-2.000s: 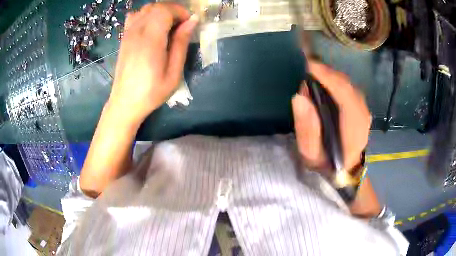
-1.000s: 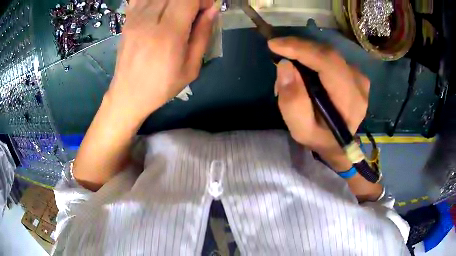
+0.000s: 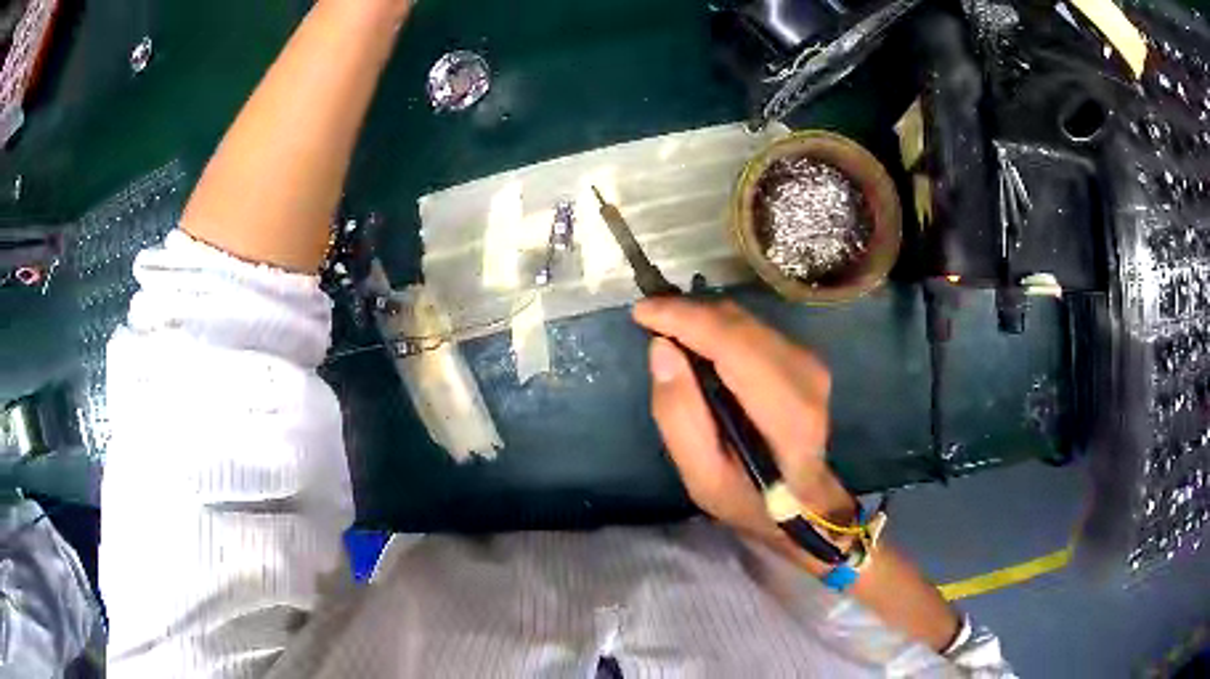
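Note:
My right hand (image 3: 737, 405) holds the black soldering iron (image 3: 727, 409) like a pen. Its brown metal tip points up and left over the cream tape work pad (image 3: 677, 186). A small dark and silver module (image 3: 561, 226) lies on the pad just left of the tip, with a gap between them. A thin wire runs from it towards the lower left. My left forearm reaches forward past the top edge, so my left hand is out of the picture.
A tape ring (image 3: 886, 219) with silvery shavings (image 3: 812, 219) stands right of the pad. A black stand (image 3: 1035, 199) is behind it. Crumpled tape (image 3: 449, 378), a shiny round coil (image 3: 458, 81) and dimpled clear trays (image 3: 1168, 305) are also there.
The view has shifted to show more of the bench's far side. My left hand has left the pad and reached forward out of view. My right hand still holds the iron.

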